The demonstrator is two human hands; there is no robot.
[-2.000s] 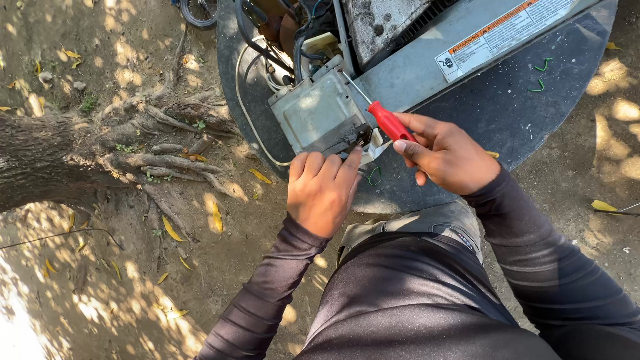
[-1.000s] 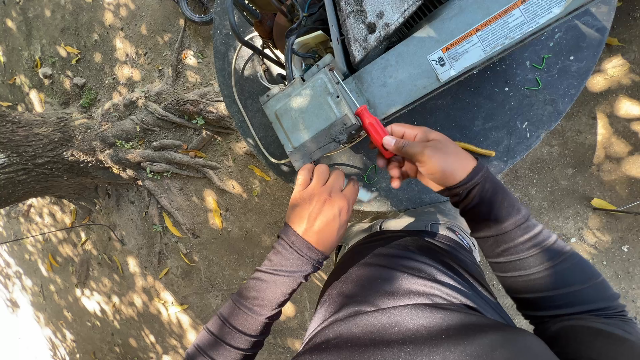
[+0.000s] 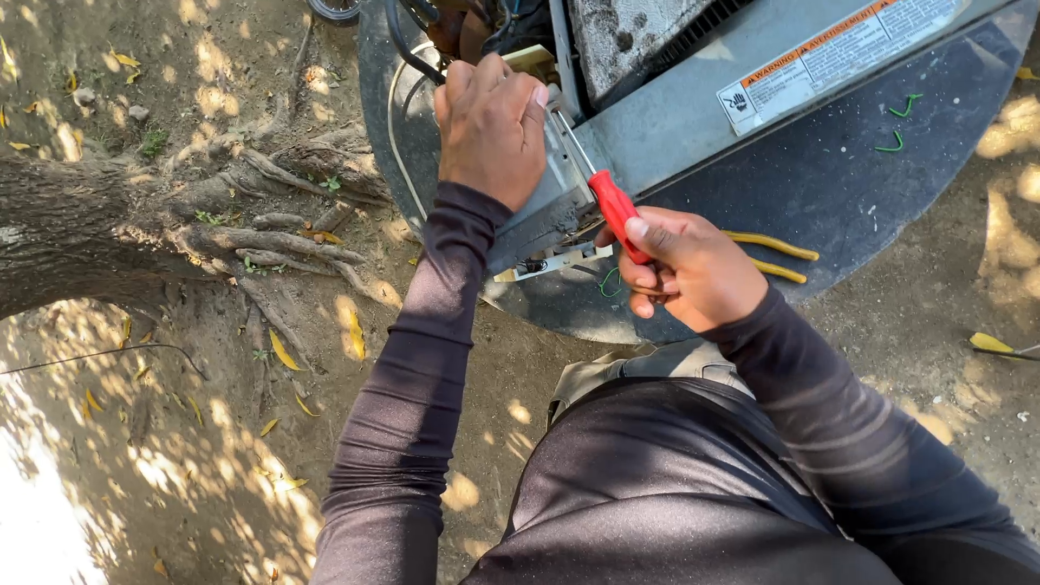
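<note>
My right hand [image 3: 691, 264] holds a screwdriver by its red handle [image 3: 616, 213]. The steel shaft points up and left, its tip at the edge of a grey metal box [image 3: 540, 207] on the end of an appliance's metal frame [image 3: 674, 130]. My left hand [image 3: 493, 134] lies over the upper part of that box, fingers bent over its far edge; what the fingertips touch is hidden. A white plastic part [image 3: 556, 262] with a dark piece on it is at the box's near edge. Yellow-handled pliers [image 3: 772, 252] lie partly behind my right hand.
The appliance lies on a round dark tabletop [image 3: 845, 195], with green wire bits [image 3: 892, 143] on it. Dark hoses [image 3: 398, 41] and a pale cable [image 3: 396, 134] run at its far left. Tree roots [image 3: 284, 236] spread over the dirt at left.
My left hand has moved up, from the near edge of the metal box to its far part. The screwdriver stays in my right hand. The pliers' handles and the white plastic part show more fully.
</note>
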